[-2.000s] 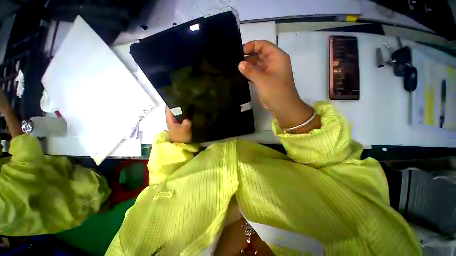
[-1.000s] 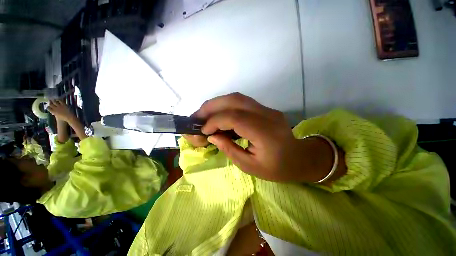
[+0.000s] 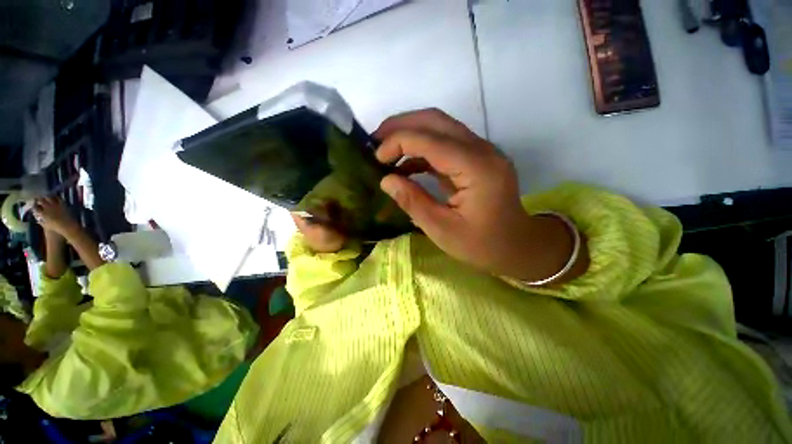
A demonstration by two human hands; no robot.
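A black tablet [image 3: 287,160] is held tilted above the bench, close to my chest, its dark glossy screen facing me with reflections on it. A silvery-white strip shows along its far edge. My left hand [image 3: 323,234] grips its near left edge, mostly hidden beneath and behind it. My right hand [image 3: 452,186] holds its right edge between thumb and fingers.
A large white sheet [image 3: 187,173] lies tilted at the left by a coworker in a yellow smock [image 3: 139,338]. A copper-brown phone [image 3: 618,56] lies at upper right on the white bench [image 3: 556,147]. Dark keys [image 3: 738,30] are beyond it. Papers lie at the top.
The tablet was screen-on to me, then turned nearly edge-on, and now its screen shows again at a slant. Both hands stay on it. The view has shifted.
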